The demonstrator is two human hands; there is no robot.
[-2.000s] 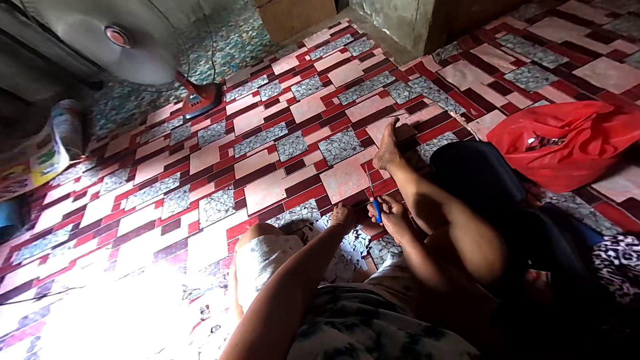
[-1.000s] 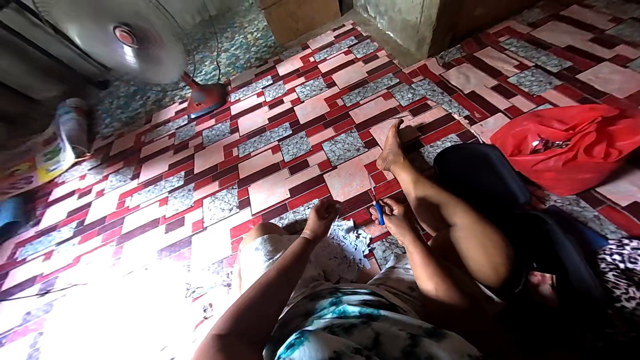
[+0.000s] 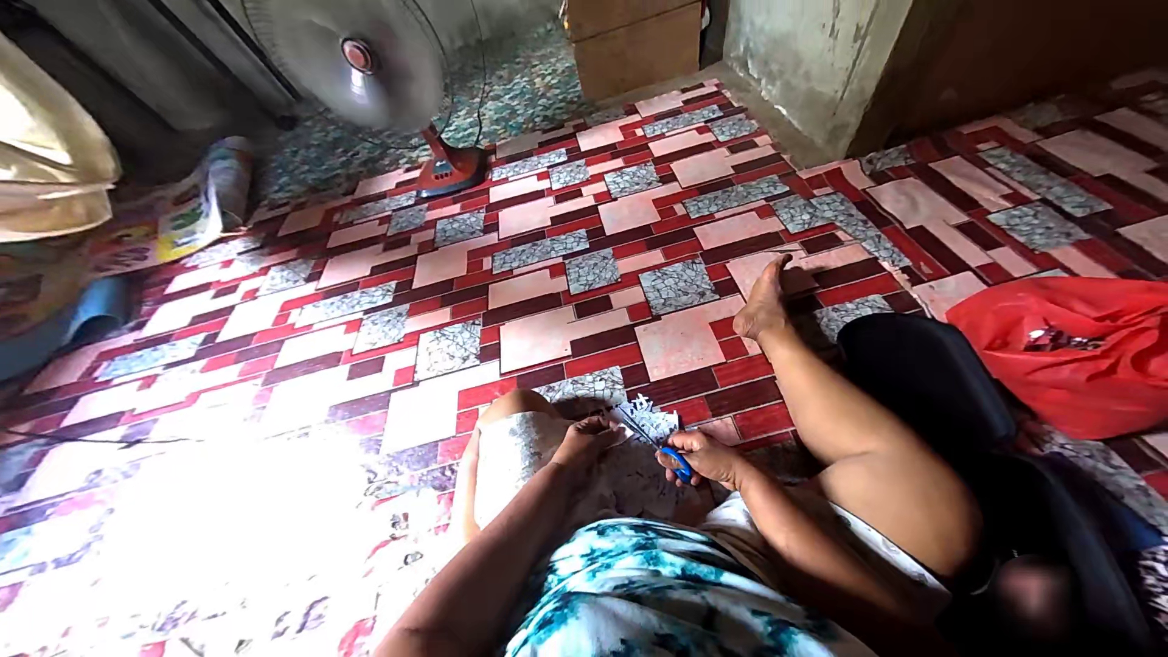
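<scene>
My right hand (image 3: pixel 701 458) is closed around the blue handles of a pair of scissors (image 3: pixel 676 464), whose blades point up and left toward my left hand. Between the fingertips of my left hand (image 3: pixel 591 436) is a small white piece (image 3: pixel 624 431), perhaps paper, beside the blade tips. Just past the blades lies a heap of small white cut pieces (image 3: pixel 650 418) between my legs. How far the blades are apart is too small to tell.
A spinning electric fan (image 3: pixel 447 172) stands ahead on the patterned floor covering (image 3: pixel 538 338). On the right are a red plastic bag (image 3: pixel 1077 365) and a black padded object (image 3: pixel 926 374). A brown box (image 3: pixel 639 50) stands by the wall; a rolled sheet (image 3: pixel 228 178) lies at left.
My left hand, apart from the scissors one second ago, is now close to the blade tips with a white piece in its fingers. My right hand keeps its hold on the scissors.
</scene>
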